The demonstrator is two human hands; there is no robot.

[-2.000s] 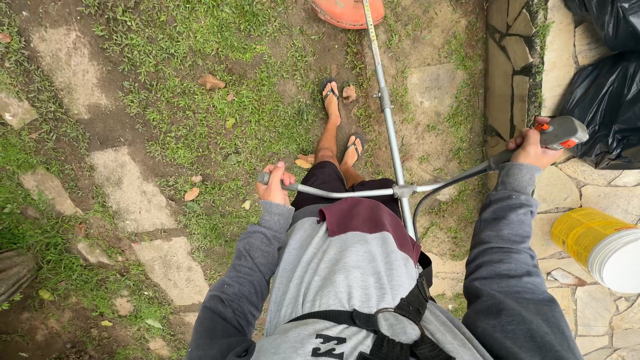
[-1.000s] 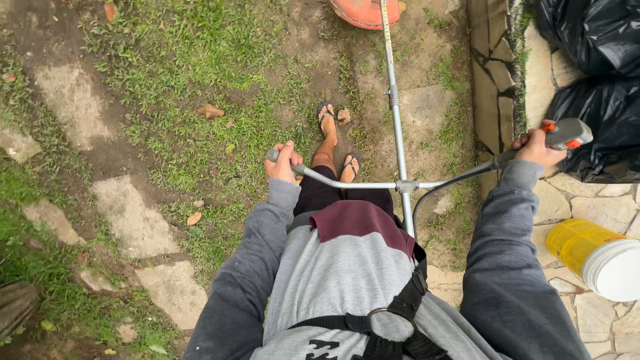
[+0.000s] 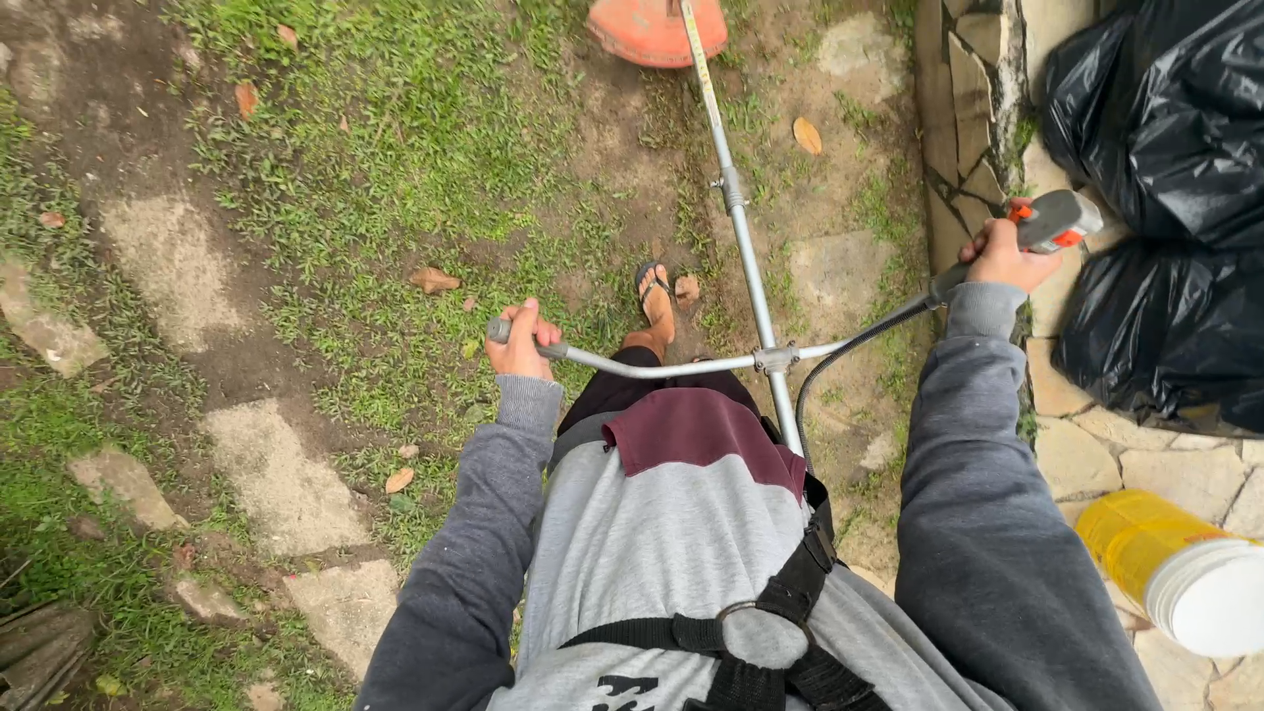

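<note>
My left hand (image 3: 523, 341) is closed around the left grip of a string trimmer's handlebar (image 3: 652, 371). On the other side, my right hand (image 3: 1009, 257) holds the trimmer's control handle (image 3: 1057, 222), grey with orange parts. A black cable runs from it along the bar. The metal shaft (image 3: 750, 267) passes through a clamp at the handlebar's middle and reaches forward to an orange guard (image 3: 657, 35) at the top edge. The cutting end is out of view. A black harness (image 3: 760, 632) crosses my chest over a grey sweatshirt.
Grass with paving slabs (image 3: 281, 479) spreads at the left. A low stone edging (image 3: 963, 118) runs along the right. Beyond it, black plastic bags (image 3: 1165, 336) and a yellow bucket (image 3: 1150, 533) with a white end lie on stone paving. My sandalled foot (image 3: 655, 296) stands beside the shaft.
Both hands have kept their hold on the trimmer. Two sandalled feet showed earlier; now one is mostly hidden. The view has shifted slightly, and a fallen leaf shows right of the shaft.
</note>
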